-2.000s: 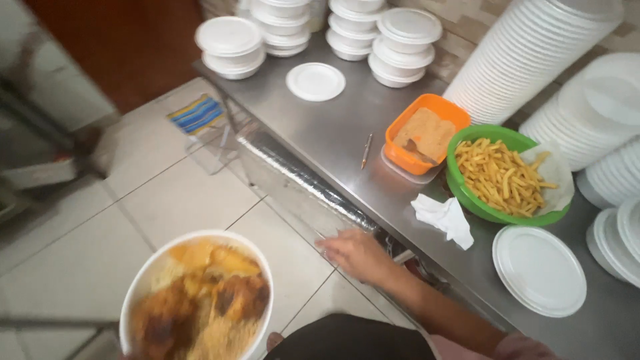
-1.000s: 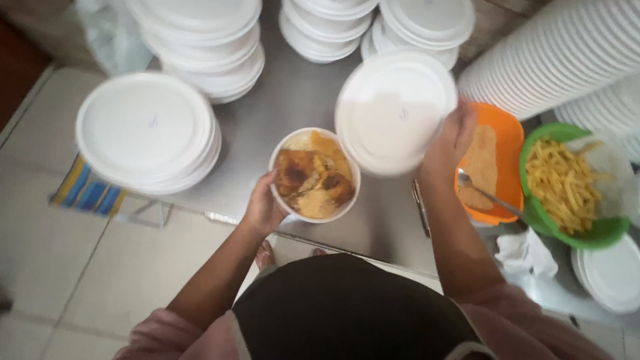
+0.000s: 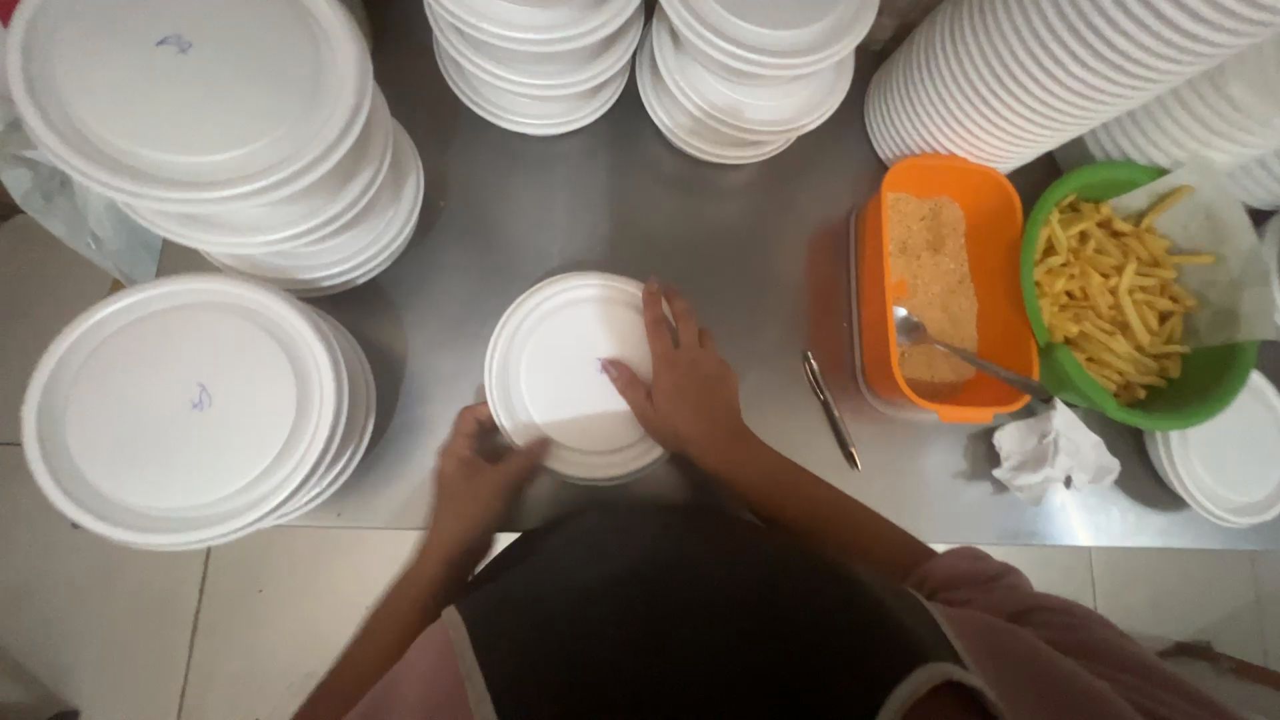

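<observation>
A round white foam lid [image 3: 565, 350] with a small pen mark lies over a white foam bowl on the steel counter, near its front edge. My right hand [image 3: 685, 385] presses on the right side of the lid, fingers spread. At the lower left rim is my left hand [image 3: 485, 470], slightly blurred, its thumb by the edge and its fingers partly hidden; whether it grips the rim is unclear. The bowl's food is covered from view. To the right of my hands a pen [image 3: 831, 410] lies on the counter.
Stacked lidded containers stand at the left [image 3: 170, 410] and along the back [image 3: 540, 60]. On the right are an orange tub [image 3: 1005, 270] of crumbly meal with a spoon [image 3: 970, 358], a green bowl [image 3: 1215, 385] of fries, crumpled paper [image 3: 1055, 455], and tall nested foam bowls [image 3: 1010, 90].
The lid, raised in my right hand a second ago, now lies over the food bowl. Two seconds ago the bowl was away from the counter, above the floor.
</observation>
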